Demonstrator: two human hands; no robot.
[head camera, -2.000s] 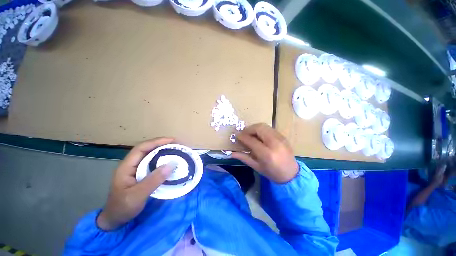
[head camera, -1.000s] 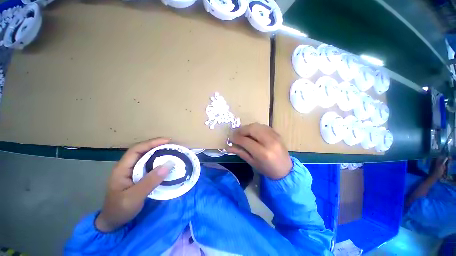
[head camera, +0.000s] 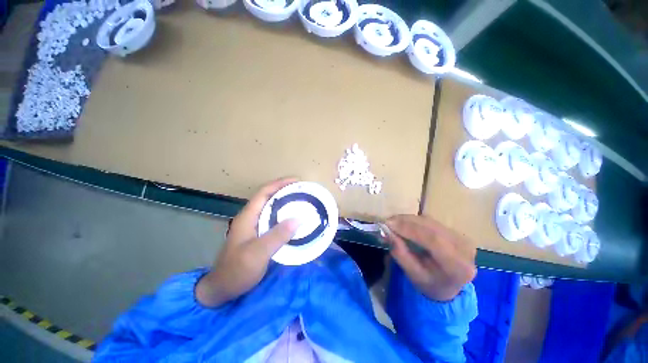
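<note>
My left hand (head camera: 241, 252) holds a round white housing (head camera: 321, 244) with a dark ring around its white centre, thumb on the centre. It is at the near edge of the left cardboard sheet. My right hand (head camera: 430, 255) is to the right of the housing, apart from it, with thumb and fingertips pinched on a tiny white clip (head camera: 384, 230), partly hidden and blurred. A small loose pile of white clips (head camera: 354, 169) lies on the cardboard ahead of my right hand.
Housings (head camera: 384, 32) stand along the back of the left cardboard sheet (head camera: 234, 106). More housings (head camera: 515, 163) fill rows on the right sheet (head camera: 444, 188). A parts tray (head camera: 82, 60) with white pieces is at far left. A blue crate (head camera: 579, 319) is below at right.
The view has shifted, bringing the parts tray back in. My right hand has moved back from beside the pile with its pinched clip. My left hand still holds the housing.
</note>
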